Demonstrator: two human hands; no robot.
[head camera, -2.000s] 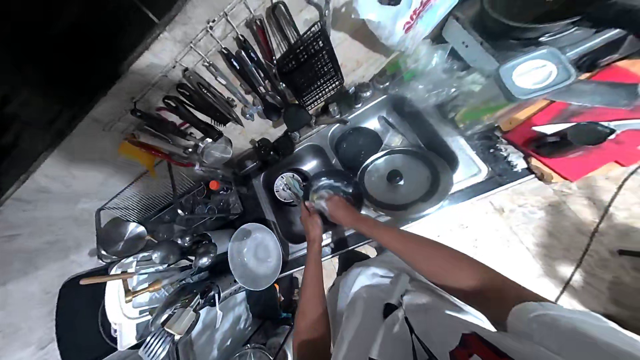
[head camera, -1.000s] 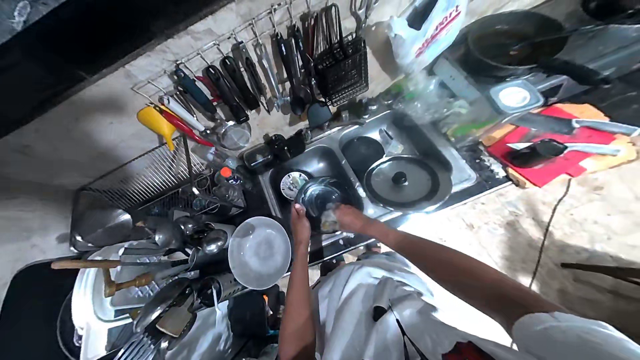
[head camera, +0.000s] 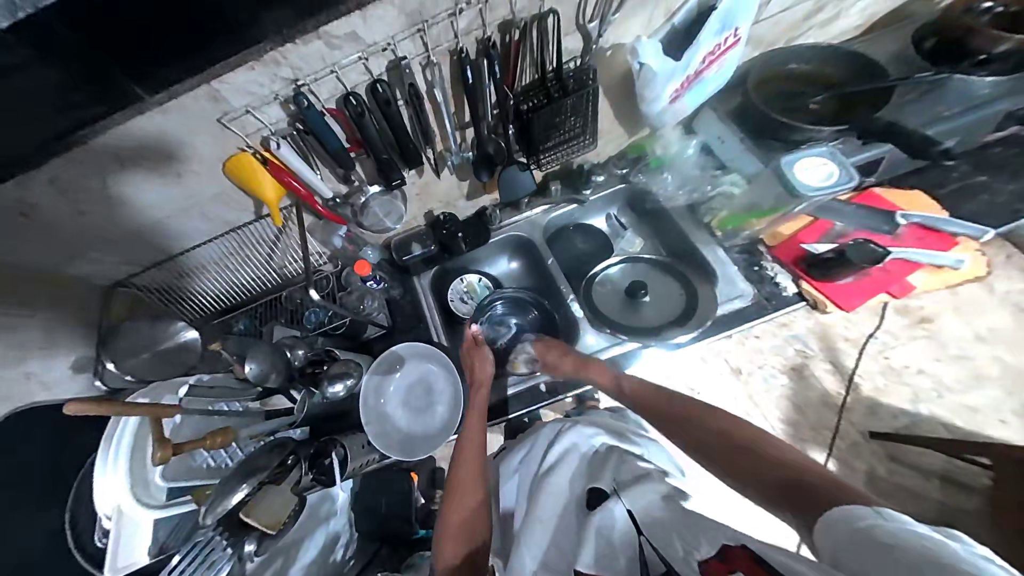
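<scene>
Over the left basin of a steel double sink (head camera: 432, 308), my left hand (head camera: 478, 358) grips the near left rim of a dark, glossy bowl (head camera: 512, 316). My right hand (head camera: 554, 358) is at the bowl's near right side, closed on a pale, blurred thing (head camera: 524, 358) that looks like a sponge. A patterned white dish (head camera: 469, 295) lies in the basin behind the bowl. The right basin holds a round pan lid with a black knob (head camera: 638, 290) and a dark round pan (head camera: 579, 250). A whitish bowl (head camera: 411, 401) stands left of my left hand.
Utensils hang from a wall rack (head camera: 368, 60). A wire dish rack (head camera: 232, 260) and crowded cookware stand at left. On the right, knives lie on a red cutting mat (head camera: 860, 264) over a wooden board, near a plastic container (head camera: 818, 170) and a frying pan (head camera: 816, 88).
The dark bowl has tilted and shifted slightly between my hands, which stay at its near side. The view has turned somewhat since the earliest frame.
</scene>
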